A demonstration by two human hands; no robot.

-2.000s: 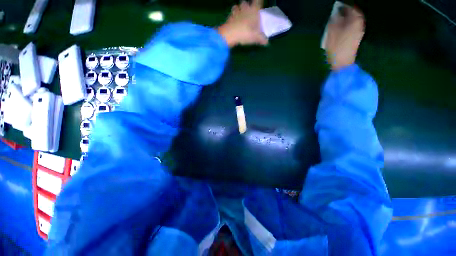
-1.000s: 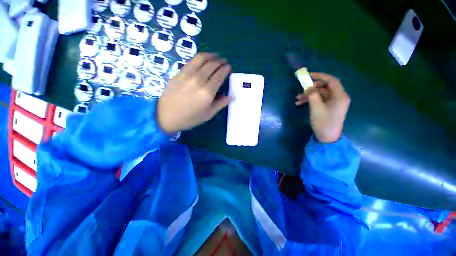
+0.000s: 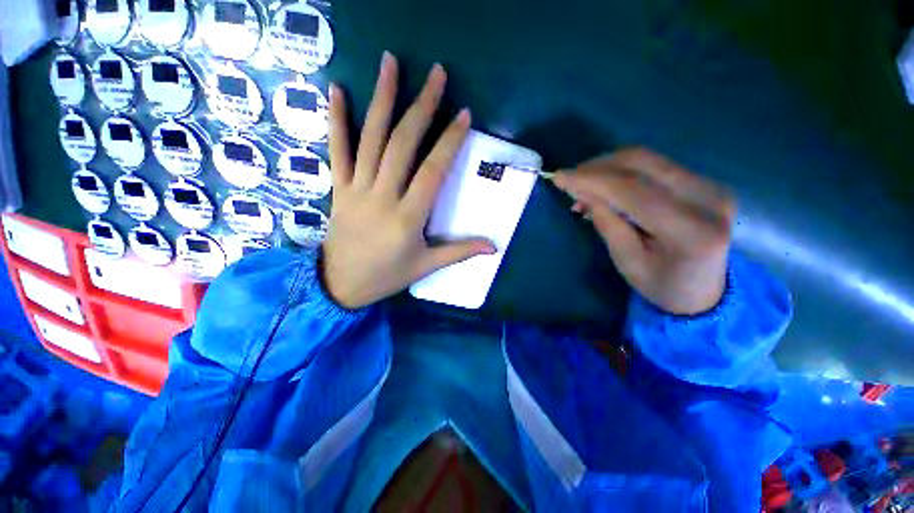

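Note:
A white power bank housing (image 3: 469,215) lies tilted on the dark green bench in front of me, its small dark display window (image 3: 491,170) near the far end. My left hand (image 3: 379,215) is spread flat at its left side, with the thumb across the housing's face and the index finger along its left edge. My right hand (image 3: 656,225) pinches a thin pen-sized tool (image 3: 545,174) to the right. Its thin end points at the display window; contact cannot be told. Most of the tool is hidden by the fingers.
A sheet of round lenses (image 3: 180,146) lies left of my left hand. A red divided rack (image 3: 131,326) with white units in some slots is below it. White housings (image 3: 24,30) are cut off at the far left. A pale object (image 3: 906,68) shows at the right rim.
The view has shifted closer. The housing is now tilted, with my left thumb across it. My right hand has brought the tool from the right to the display window.

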